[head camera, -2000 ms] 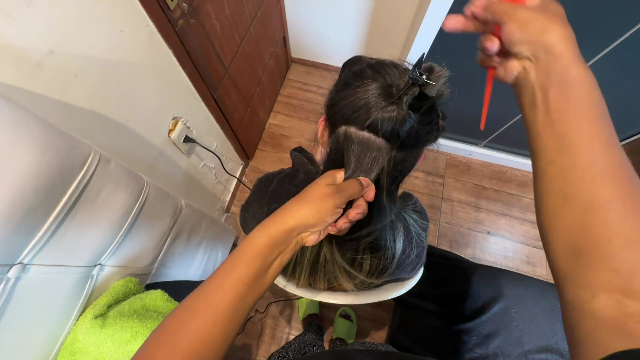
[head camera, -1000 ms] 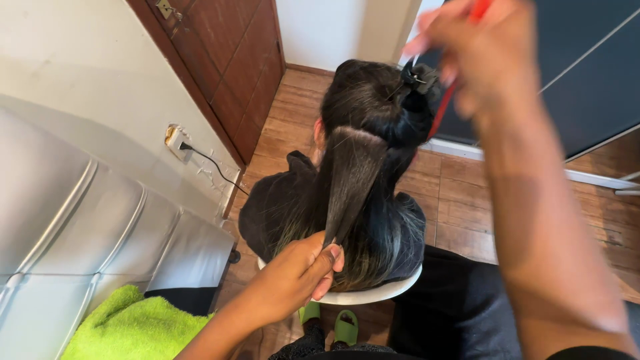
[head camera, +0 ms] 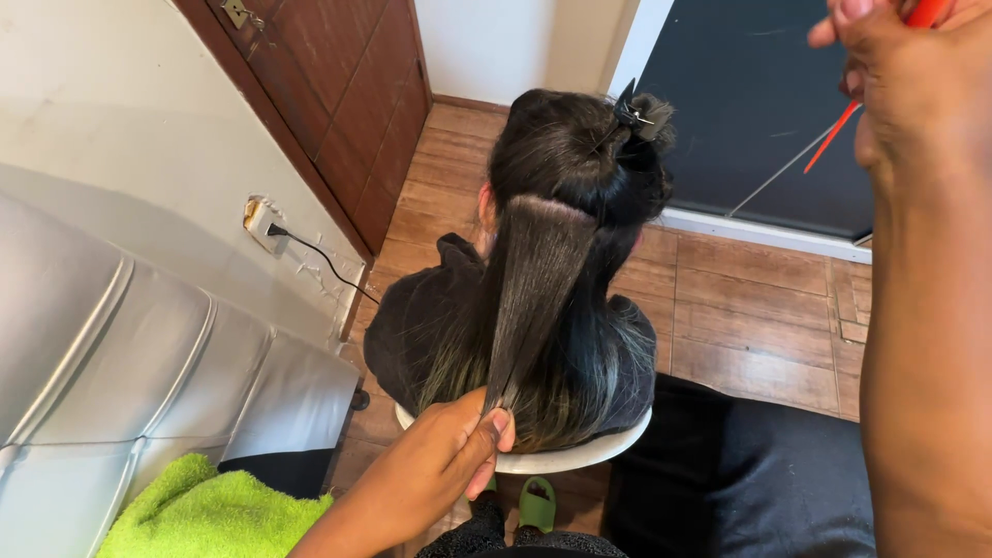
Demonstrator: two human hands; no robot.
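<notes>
A person sits with their back to me, dark hair hanging over a dark cape [head camera: 411,318]. My left hand [head camera: 457,449] pinches the lower end of a flat, smooth section of hair [head camera: 542,271], drawn down from a parting across the back of the head. Above the parting, a black hair clip [head camera: 632,112] holds the upper hair in a bun. My right hand [head camera: 907,77], at the top right, is closed around a red tail comb [head camera: 833,138], whose thin tail points down and left; the rest of the comb is hidden or out of view.
The person sits on a white seat [head camera: 573,463]. On the left are a padded silver-grey piece of furniture [head camera: 170,349], a lime-green towel [head camera: 217,511] and a plugged-in black cord [head camera: 322,252]. A brown door [head camera: 349,101] stands behind; black upholstery [head camera: 759,457] is at the lower right.
My left hand has slid down the hair section from mid-length to near its end. My right hand moved in toward the clip, then back out to the right, still with the red comb.
</notes>
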